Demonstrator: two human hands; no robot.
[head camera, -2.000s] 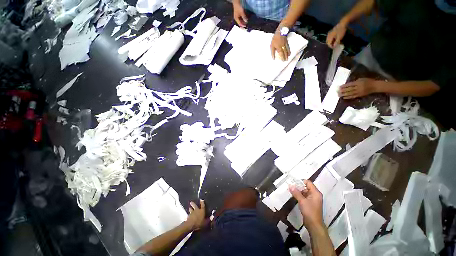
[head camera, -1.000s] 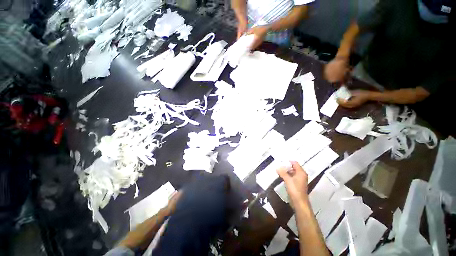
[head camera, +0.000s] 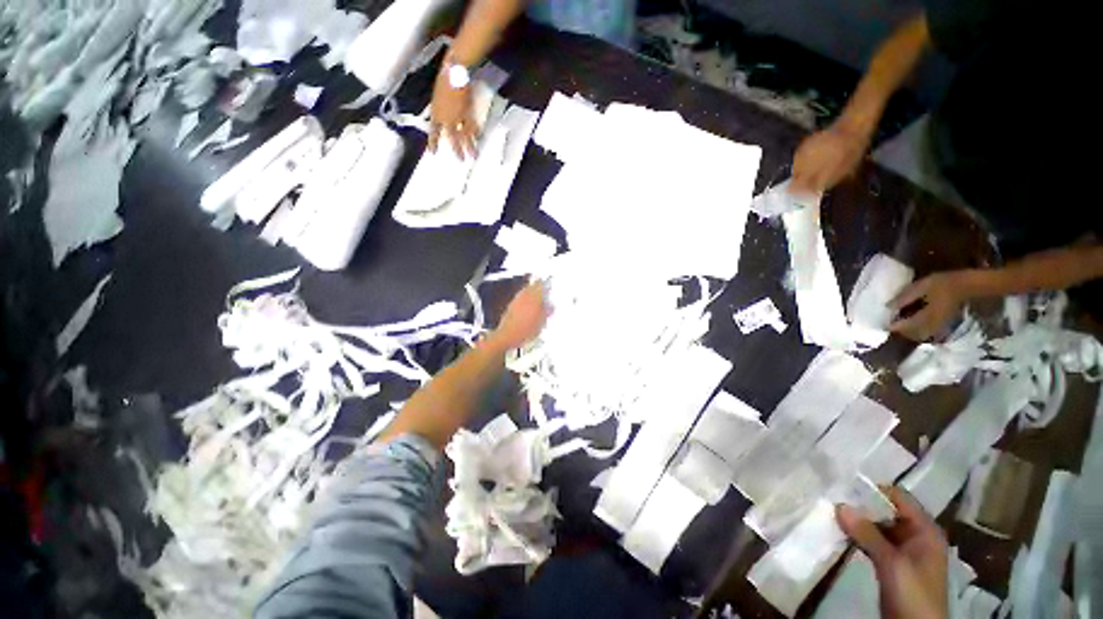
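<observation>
My left hand (head camera: 523, 317) reaches to the left edge of a bright heap of white strips (head camera: 611, 327) in the middle of the table. Glare hides its fingertips and whether it holds anything. My right hand (head camera: 901, 554) is at the lower right, with thumb and fingers closed on a small white slip (head camera: 866, 496) above overlapping rows of white bands (head camera: 804, 441). More white bands (head camera: 659, 466) lie left of these rows. A ragged pile of small white pieces (head camera: 498, 502) lies beside my left forearm.
Large white panels (head camera: 677, 181) lie beyond the heap. A co-worker's hand (head camera: 454, 121) rests on folded pieces; another co-worker's hands (head camera: 829, 157) touch bands at right. Tangled strips (head camera: 254, 460) lie at left, rolled bundles (head camera: 345, 194) farther back, a small box (head camera: 995, 490) at right.
My left hand has moved from the lower left up to the central heap. My right hand, still holding a slip, is farther right over the bands. One co-worker's hand has moved left onto the folded pieces.
</observation>
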